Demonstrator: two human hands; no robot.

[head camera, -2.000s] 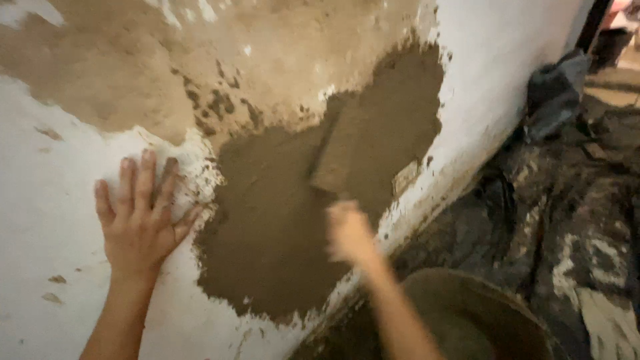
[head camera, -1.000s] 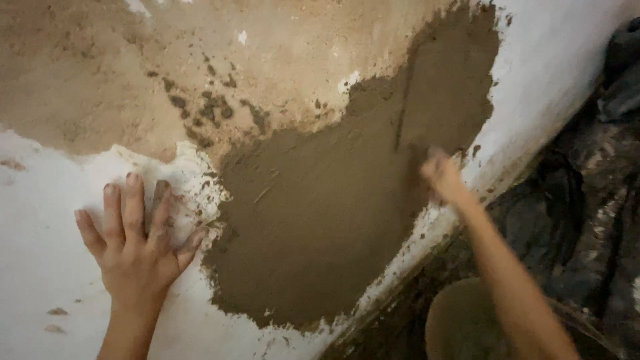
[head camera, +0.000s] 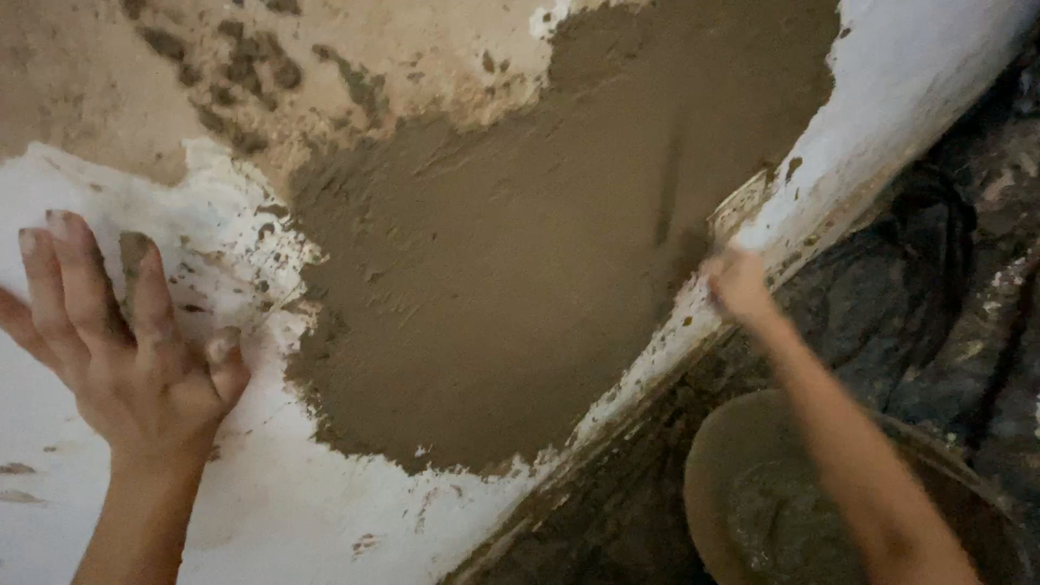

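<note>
My left hand (head camera: 142, 333) lies with its fingers spread on the white painted wall (head camera: 260, 520), mortar smeared on some fingertips. To its right a wide patch of wet brown mortar (head camera: 487, 276) covers part of the wall. My right hand (head camera: 738, 280), blurred, is closed around the handle of a plastering trowel at the patch's lower right edge. The trowel's blade (head camera: 691, 195) lies against the mortar and barely stands out from it; one long edge shows as a dark line. The handle is mostly hidden by my fingers.
Bare tan plaster (head camera: 439, 49) with dark mortar spatters lies above the patch. Below my right forearm stands a round bucket (head camera: 715, 487) with wet mortar inside. Dark, crumpled, dirty sheeting (head camera: 886, 301) covers the floor along the wall's base.
My right hand has moved the trowel over the mortar, from the middle of the patch to its right edge. My left hand stays on the wall. The view has come closer to the wall.
</note>
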